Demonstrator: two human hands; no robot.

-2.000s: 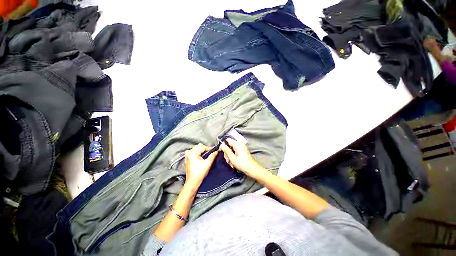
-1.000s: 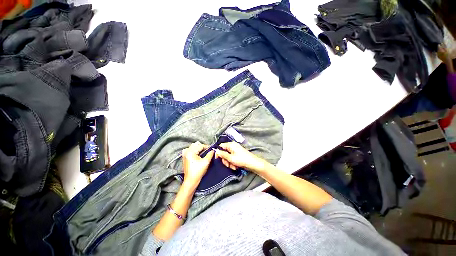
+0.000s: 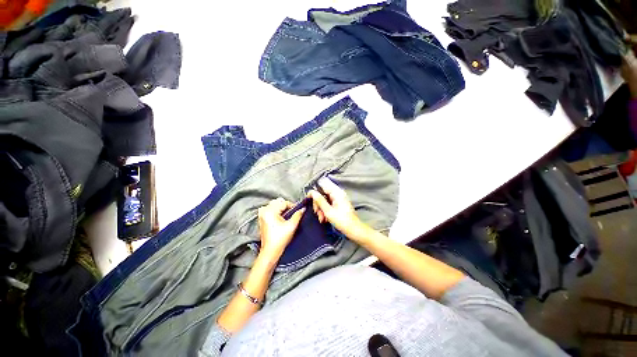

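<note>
A blue denim jacket lies on the white table with its pale grey-green inside up. A dark navy patch with a pale stitched edge is on it. My left hand pinches the upper edge of the navy patch. My right hand is at the same edge, just right of my left hand, fingers bent together, beside a white label. A small dark tool may be at its fingertips; it is too small to tell.
A heap of dark grey garments is at the left, with a phone beside it. A crumpled blue denim garment lies at the far side. More dark garments lie far right; others hang below the table's edge. A person's arm shows at the right rim.
My right hand has moved slightly up and right along the navy edge, towards the label, since one second ago. My left hand still pinches the patch.
</note>
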